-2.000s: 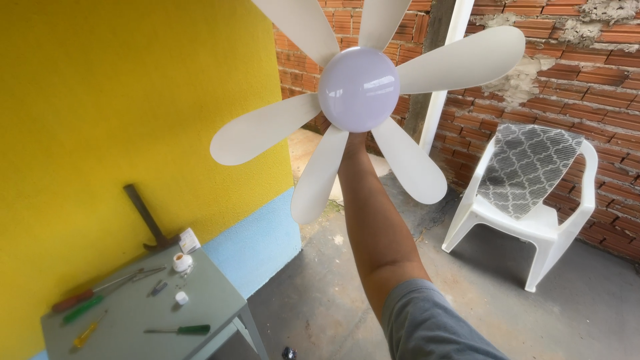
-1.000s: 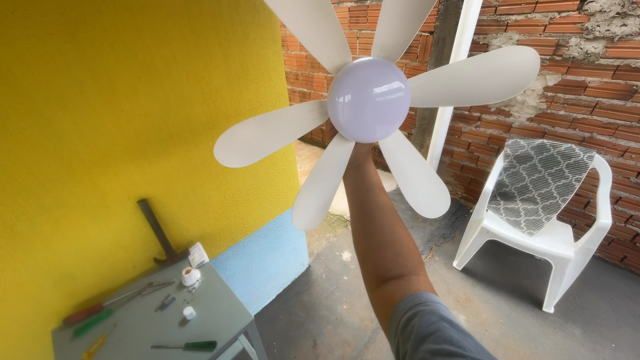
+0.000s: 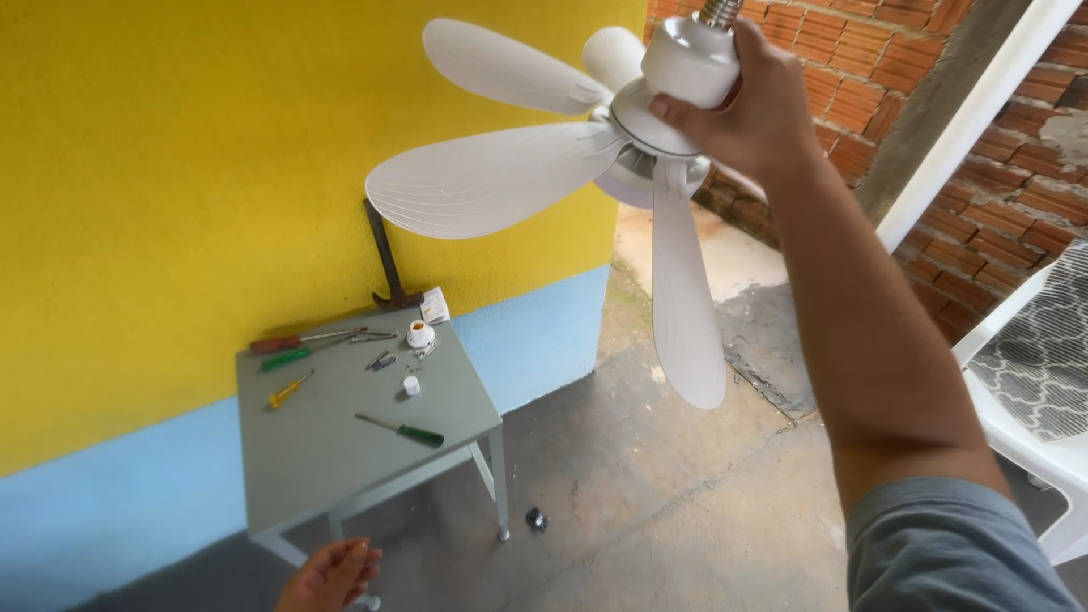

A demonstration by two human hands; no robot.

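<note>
My right hand (image 3: pixel 748 110) grips the white base housing (image 3: pixel 690 61) of a small socket fan with white plastic blades (image 3: pixel 501 180). Its metal screw base (image 3: pixel 721 12) points up, and the round light cover (image 3: pixel 625 189) faces down and away. One blade hangs downward, others reach left. At the bottom, my left hand (image 3: pixel 331 576) is near the front of the small grey table, with its fingers curled; whether something is in it cannot be told. On the table stand a white lamp socket (image 3: pixel 420 334) and a small white cap (image 3: pixel 411 386).
A hammer (image 3: pixel 387 259) leans against the yellow wall (image 3: pixel 212 170) at the back of the grey table (image 3: pixel 323 459). Screwdrivers (image 3: pixel 421 436) and small metal parts (image 3: pixel 382 360) lie on it. A white plastic chair (image 3: pixel 1020 425) with a patterned cloth stands right, before a brick wall.
The fan has tipped over in my right hand: earlier its light cover faced me, now its screw base and housing show. My left hand has come into view at the bottom.
</note>
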